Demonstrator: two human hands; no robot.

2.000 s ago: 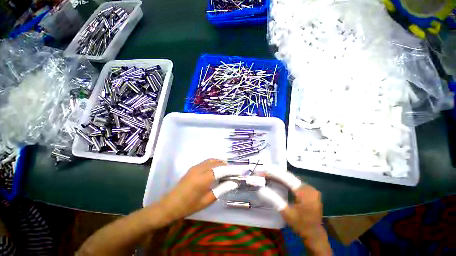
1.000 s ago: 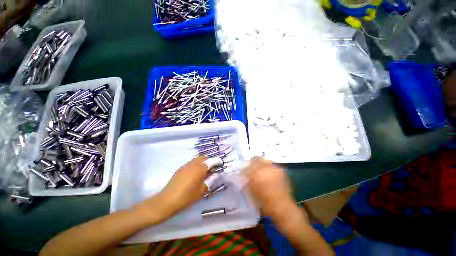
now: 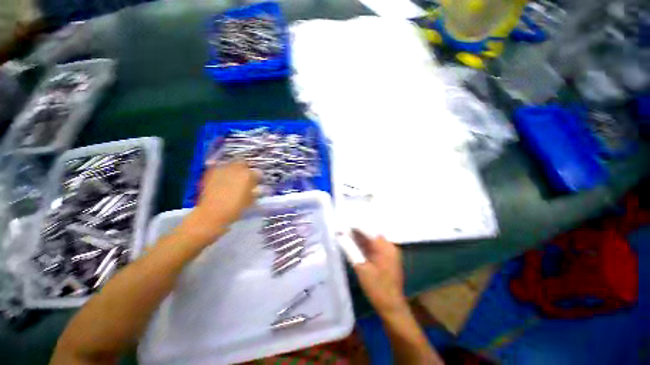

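My left hand reaches over the near rim of the blue basket, its fingertips at the heaped thin stems; blur hides whether it holds one. My right hand is at the near-left edge of the right-hand white tray, with white finger cots showing; whether it holds a part cannot be seen. The white work tray holds a row of assembled pieces at its upper right and two more near its lower right.
Left are a white parts tray of metal tubes, a farther one and clear bags. Behind stands another blue basket. White parts and a bag cover the right tray. Far right are an empty blue tray and a red stool.
My left hand has moved from the work tray to the blue basket. My right hand has moved apart from it to the right tray's edge. The view has shifted right.
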